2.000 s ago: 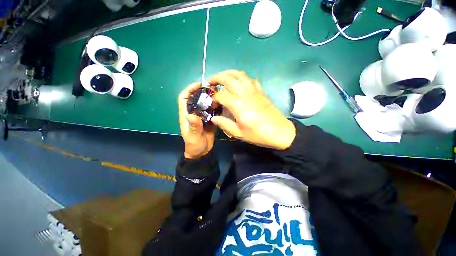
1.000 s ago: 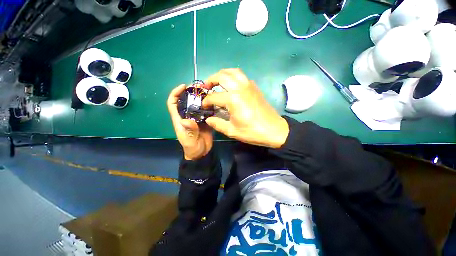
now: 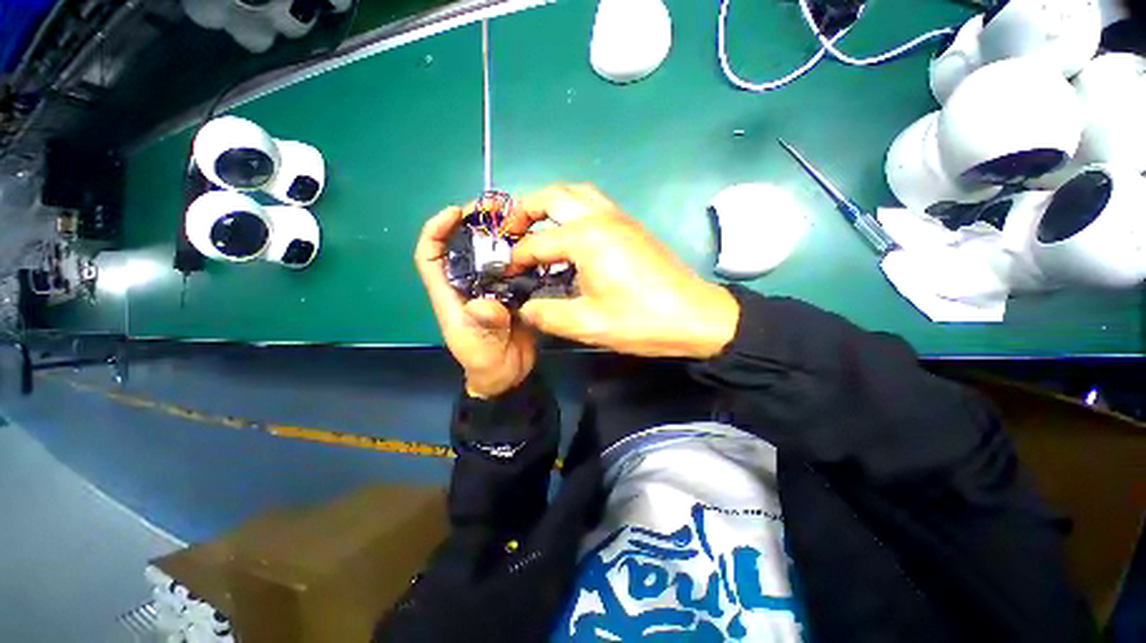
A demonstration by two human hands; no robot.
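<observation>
A round black ball core (image 3: 463, 261) with its open back up shows electronics and a small silvery-white part. Thin coloured wires (image 3: 494, 211) stick up at its far edge. My left hand (image 3: 475, 329) holds the core from the left and below. My right hand (image 3: 616, 279) has its fingertips on the core's right side, by the silvery part and a small dark piece. The fingers hide part of the core. The core is held above the near edge of the green bench (image 3: 390, 239).
Part-built white cameras (image 3: 239, 235) stand left; several more (image 3: 1012, 119) are piled right. White shells lie right of my hands (image 3: 758, 230) and at the back (image 3: 631, 40). A screwdriver (image 3: 836, 201) touches a white tissue (image 3: 936, 283). A white cable (image 3: 754, 86) loops behind.
The core has shifted slightly left in the view, and its wires now stand up more visibly at the far edge. The right fingers have moved a little on it.
</observation>
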